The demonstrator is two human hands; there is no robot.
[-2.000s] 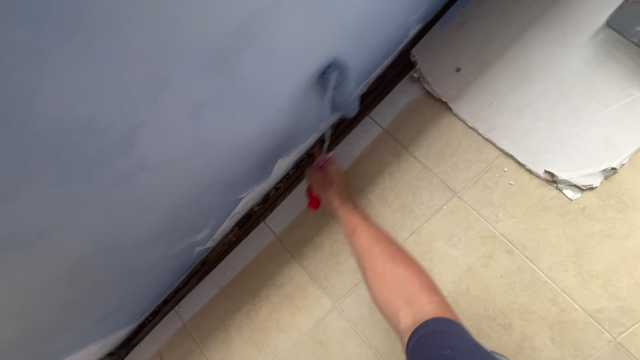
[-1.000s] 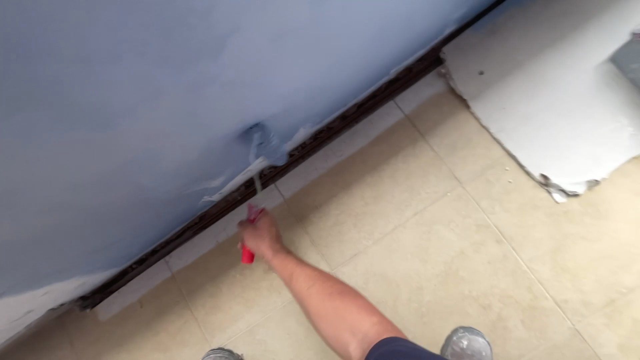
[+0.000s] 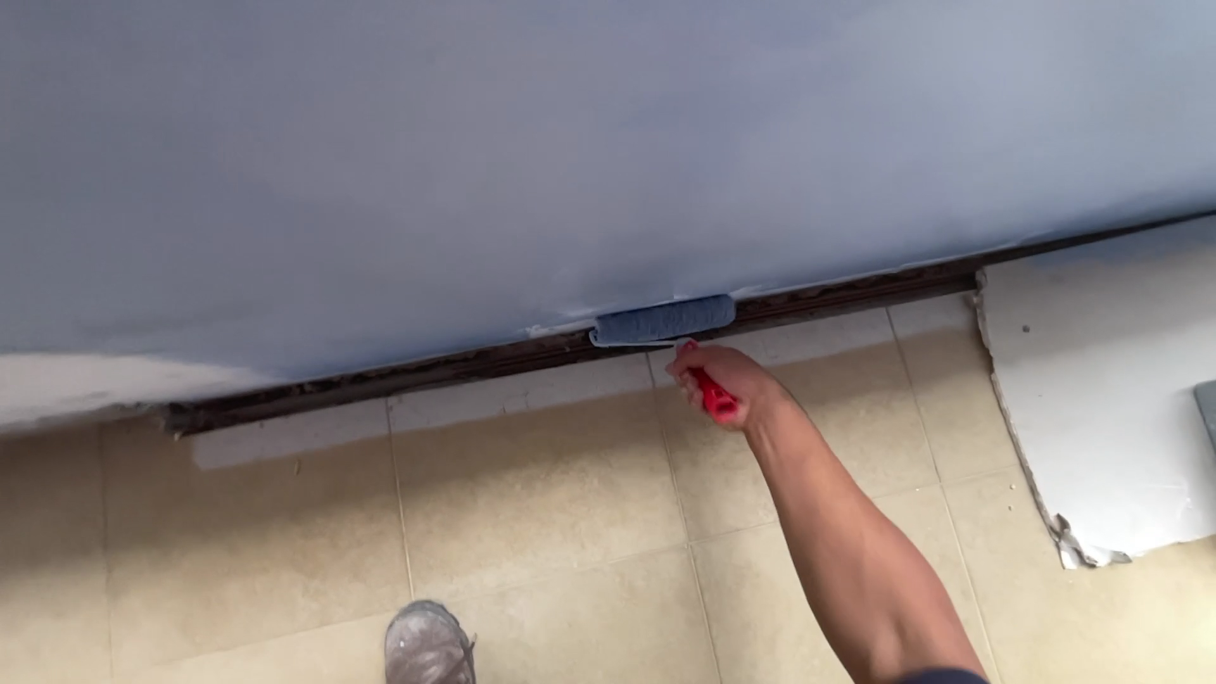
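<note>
My right hand (image 3: 727,380) is closed around the red handle of a paint roller (image 3: 665,321). The roller's blue-grey sleeve lies lengthwise along the bottom edge of the blue-painted wall (image 3: 532,171), at the dark gap that runs along the wall's foot. Part of the handle is hidden by my fingers, and its red end shows below them. A whitish patch of wall (image 3: 85,385) shows at the far left. My left hand is out of the picture.
Beige floor tiles (image 3: 532,484) run below the wall, with a pale strip (image 3: 513,394) beside the dark gap (image 3: 380,380). A ragged-edged white board (image 3: 1111,399) lies at the right, a grey object (image 3: 1208,413) at its edge. A worn shoe (image 3: 429,646) is at the bottom.
The roller, upright against the wall in the earlier frames, now lies along the wall's bottom edge. My right hand stays shut on its handle. The view has turned.
</note>
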